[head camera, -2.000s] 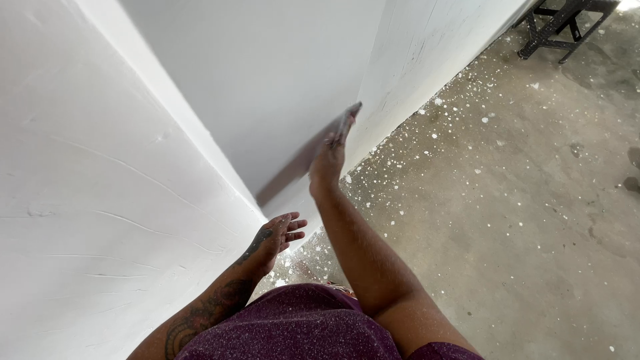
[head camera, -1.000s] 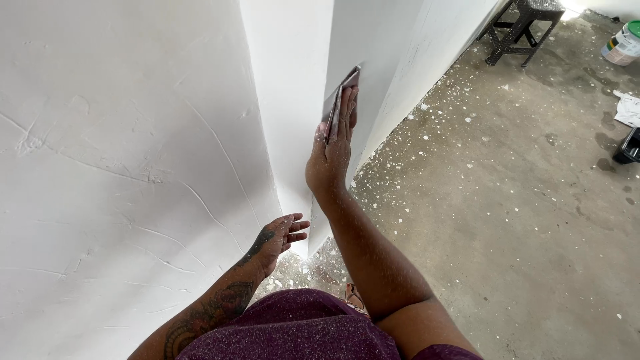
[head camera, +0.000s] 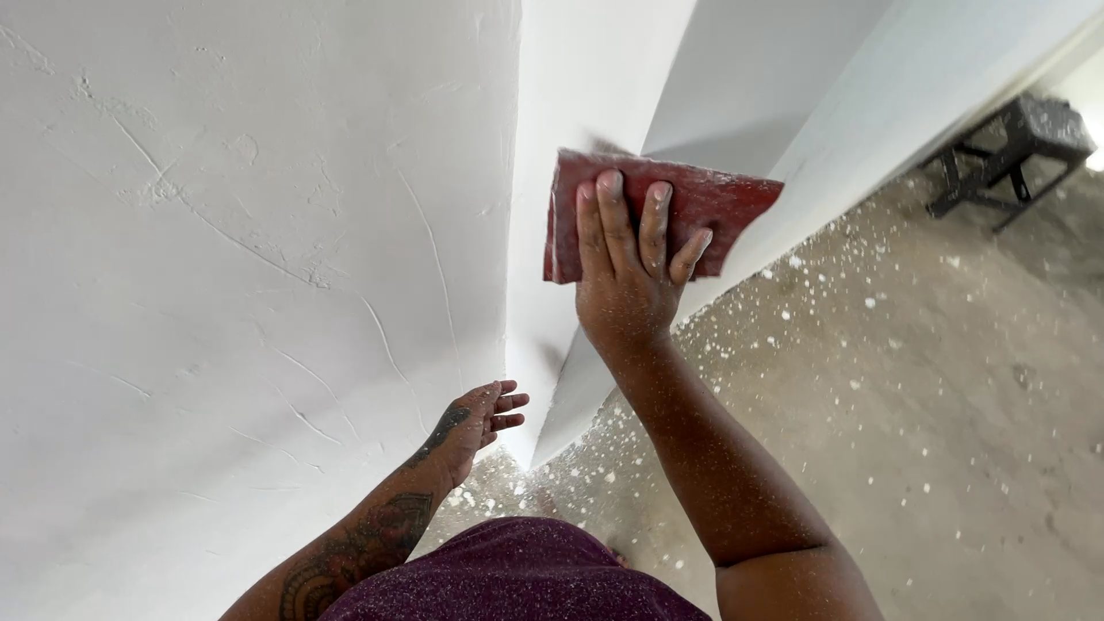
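Observation:
My right hand (head camera: 634, 259) lies flat with spread fingers on a folded sheet of red sandpaper (head camera: 724, 203), pressed against the white wall edge (head camera: 595, 95) near the corner. White dust coats the sheet and my fingertips; the thumb is hidden. Lower left, my left hand (head camera: 487, 418) holds nothing, its fingers apart, beside the large white plastered wall (head camera: 259, 259). That wall shows raised ridges and rough patches. Whether the left hand touches the wall, I cannot tell.
A dark stool (head camera: 1013, 147) stands at the upper right beside the far wall. The concrete floor (head camera: 906, 414) is spattered with white specks, thickest along the foot of the wall.
My right hand has turned, so the red sheet, seen nearly edge-on one second ago, now shows its broad face. My left hand stays low by the wall. The view has shifted.

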